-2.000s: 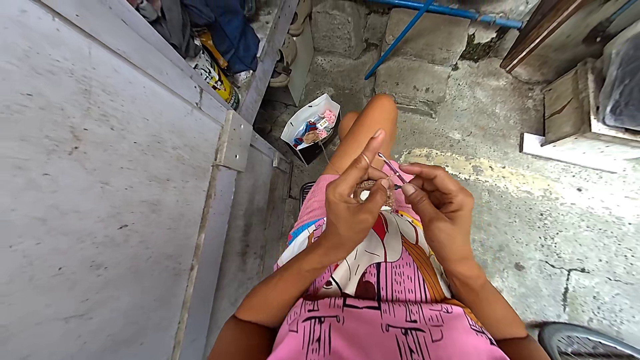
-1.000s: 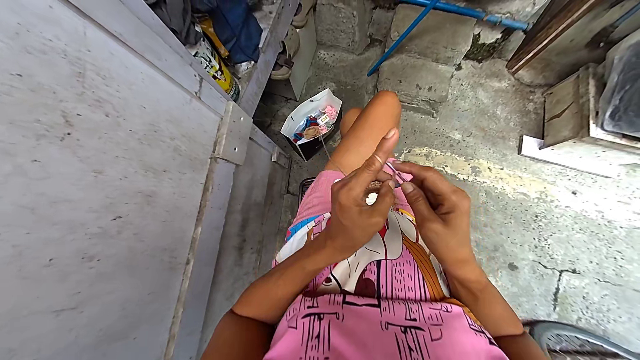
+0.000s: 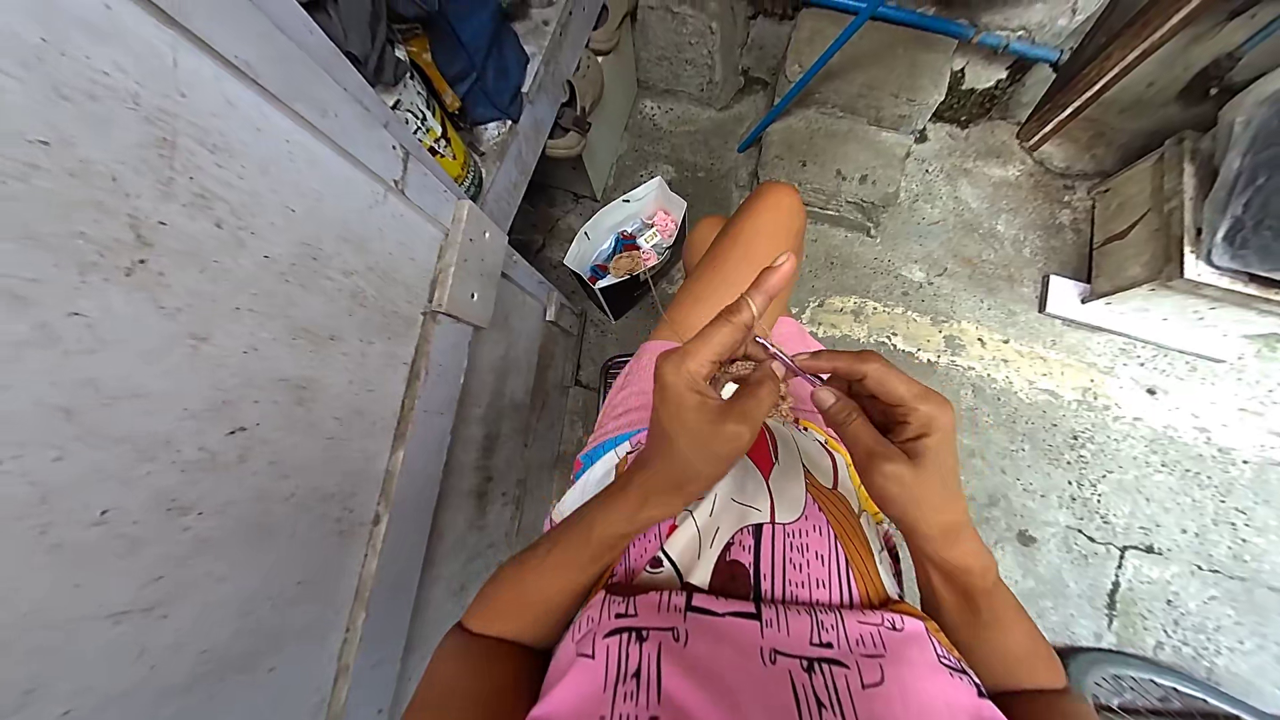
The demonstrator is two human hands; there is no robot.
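Note:
My left hand pinches a small piece of brown crochet work above my lap, its index finger raised with a strand of yarn looped round it. In my right hand is a slim metallic crochet hook, gripped between thumb and fingers, its tip close to the left fingertips. The yarn runs down past my knee toward a paper bag, which holds a ball of brown yarn and pink and blue-red bits. Fingers partly hide the crochet work.
A pale panel stands close on my left. Beyond it, a shelf holds shoes, dark cloth and a yellow-labelled container. Blue pipes lie ahead. A wooden box is at right, a wheel-like rim at lower right.
My hands have shifted only slightly around the hook and yarn. The hook now shows more plainly, angled toward my left index finger, than one second ago.

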